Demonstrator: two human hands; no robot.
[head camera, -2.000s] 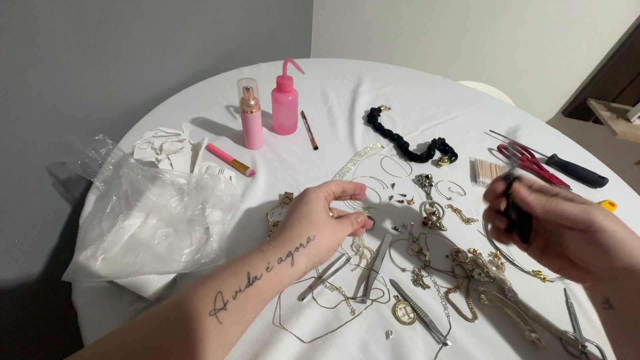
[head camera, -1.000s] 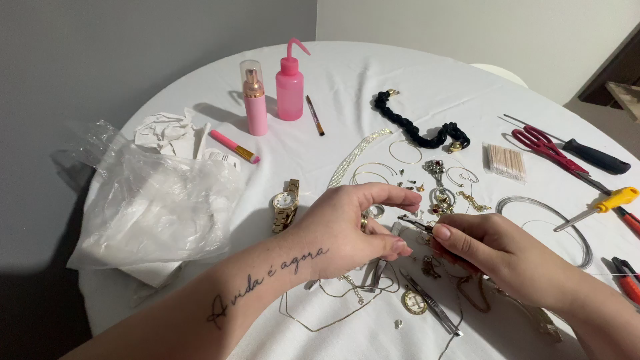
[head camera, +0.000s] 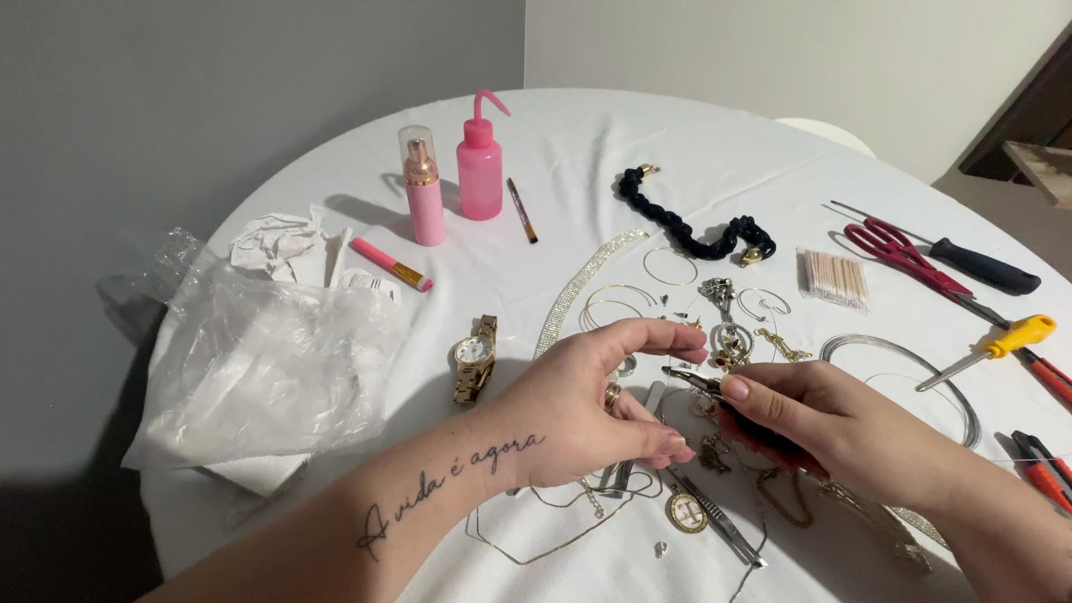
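Note:
My right hand (head camera: 796, 419) is closed around a pair of pliers (head camera: 691, 381), whose narrow jaws point left toward my left hand (head camera: 620, 402). The left hand has its fingers curved and spread around the jaw tips; a fine thread or wire shows near the tips, and whether the fingers pinch it cannot be made out. Beneath and around both hands lie chains, rings and a round gold pendant (head camera: 688, 511). Metal tweezers (head camera: 718, 519) rest beside the pendant. A gold wristwatch (head camera: 475, 358) lies left of the left hand.
A clear plastic bag (head camera: 276, 368), pink spray bottle (head camera: 425, 201), pink wash bottle (head camera: 480, 180) and brush (head camera: 392, 265) stand or lie left. Farther right are a black braided necklace (head camera: 682, 230), cotton swabs (head camera: 835, 279), red-handled scissors (head camera: 909, 255), a yellow-handled screwdriver (head camera: 988, 352) and coiled wire (head camera: 963, 402).
Two seconds ago my right hand was farther right, apart from the left; it has come in beside it with the pliers. The view has shifted slightly.

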